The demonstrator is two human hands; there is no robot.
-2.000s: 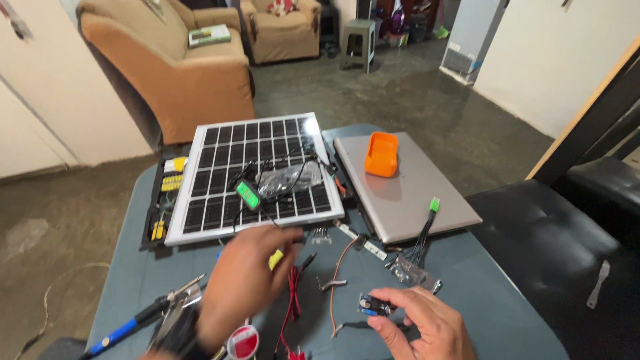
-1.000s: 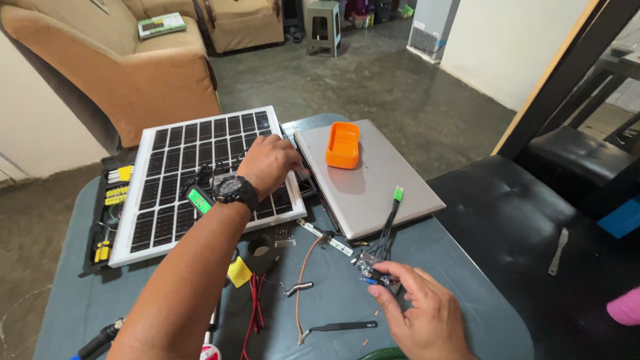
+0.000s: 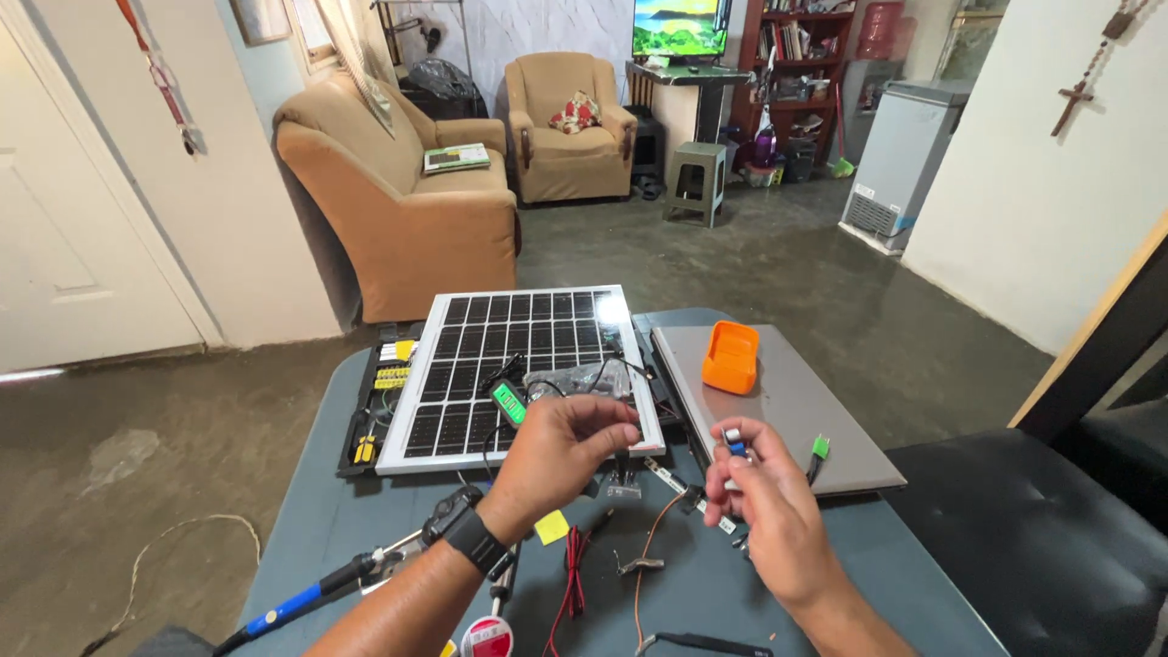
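Observation:
My right hand grips a small electronic module with blue and silver parts, raised beside the closed grey laptop. My left hand is over the near edge of the solar panel, thumb and index finger close together; whether something thin is between them cannot be told. On the panel lie a green-lit display, black leads and a clear plastic bag. Below my hands are a red and black wire pair, a small metal clip and an orange-brown wire.
An orange plastic holder stands on the laptop. A blue-handled soldering iron lies at the table's left, near a solder spool. Black tweezers lie at the near edge. A black organizer case extends from under the panel.
My left hand has drawn back from the panel's right side toward its near edge. My right hand has lifted the module off the table area. The view has tilted up.

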